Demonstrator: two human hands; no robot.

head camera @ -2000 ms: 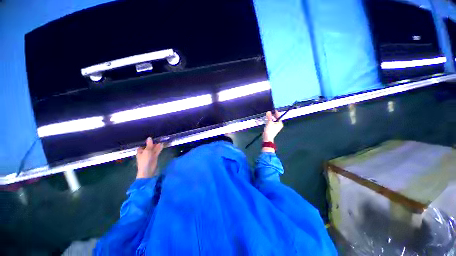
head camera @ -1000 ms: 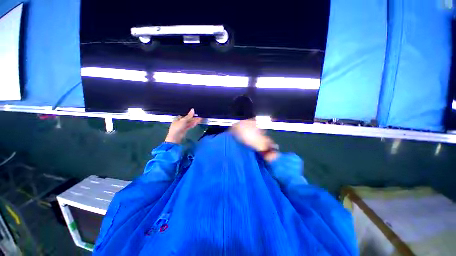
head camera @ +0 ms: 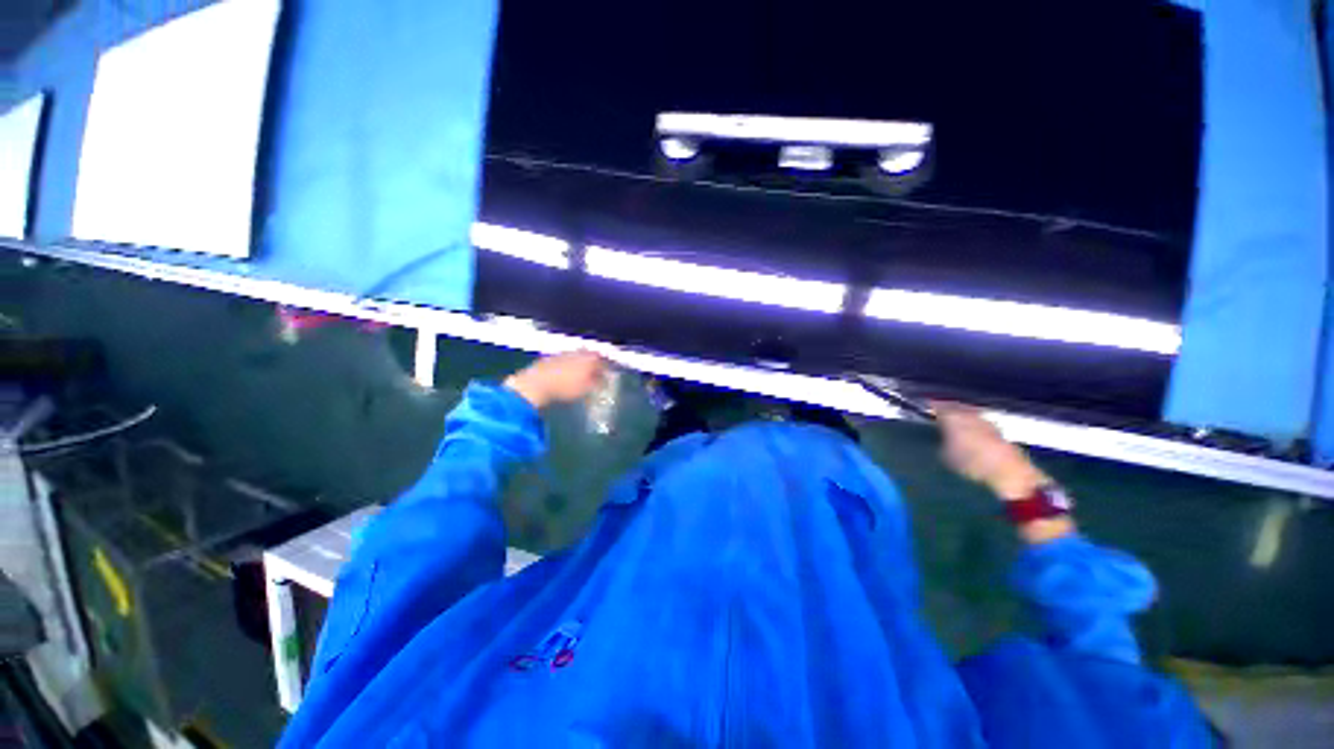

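A large glossy black panel (head camera: 849, 234) lies on blue covering, with ceiling lights reflected in it. A white suction lifter (head camera: 794, 132) rests on the panel with a round cup at each end. My right hand (head camera: 983, 446), with a dark red wristband, is at the rail below the panel's near edge. Its fingers hold a thin dark strip (head camera: 895, 397) that reaches toward the panel edge. My left hand (head camera: 563, 378) is at the rail near the panel's near left part. Its fingers are small and blurred, and I cannot tell whether they hold anything.
White rectangular units (head camera: 176, 132) lie on the blue covering (head camera: 373, 147) at the left. A light metal rail (head camera: 351, 305) runs along the near edge. A white-topped stand (head camera: 315, 556) is at the lower left on the floor. A pale box (head camera: 1258, 702) is partly visible at the lower right.
The view has turned left, so the panel and lifter appear further right. My hands, close together one second ago, are now wider apart. The thin dark strip shows again at my right hand.
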